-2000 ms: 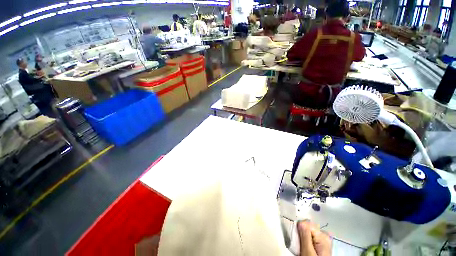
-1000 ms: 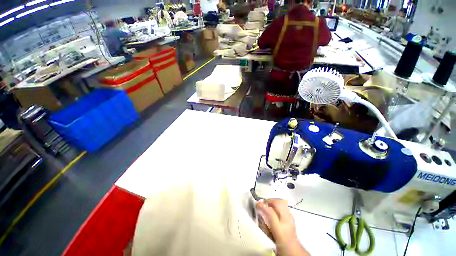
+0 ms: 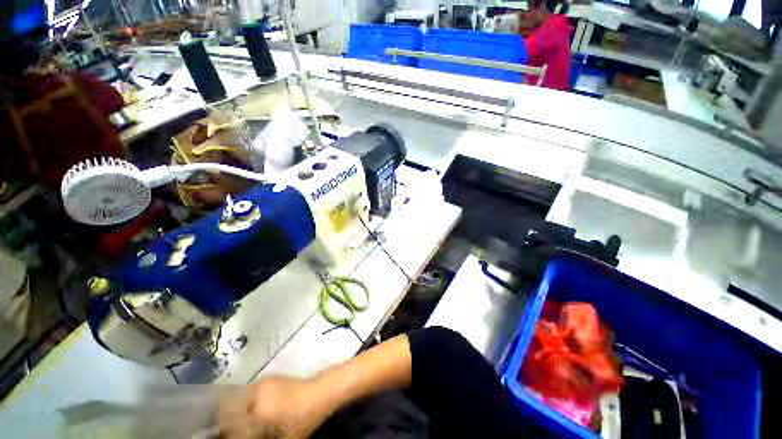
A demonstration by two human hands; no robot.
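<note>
My right hand (image 3: 270, 410) is at the bottom edge, left of centre, below the sewing machine head (image 3: 231, 257). It is blurred, and its forearm runs into a black sleeve at the right. A blurred greyish-beige piece (image 3: 171, 413), perhaps part of the bag panel, lies against its fingers; whether they grip it is unclear. My left hand is out of view. The presser foot area (image 3: 201, 364) is blurred. Green-handled scissors (image 3: 343, 300) lie on the white table (image 3: 291, 317), right of the machine head.
A blue crate (image 3: 523, 343) at lower right holds red-orange items (image 3: 574, 347). A clip fan (image 3: 107, 193) stands behind the machine. Dark thread cones (image 3: 201, 69) stand farther back. A black cord (image 3: 390, 253) crosses the table. A person in red (image 3: 549, 47) is at the far back.
The view has swung to the right. The blue crate has come into view, and the large bag panel and red bin have left it. My right hand now appears farther left, below the machine.
</note>
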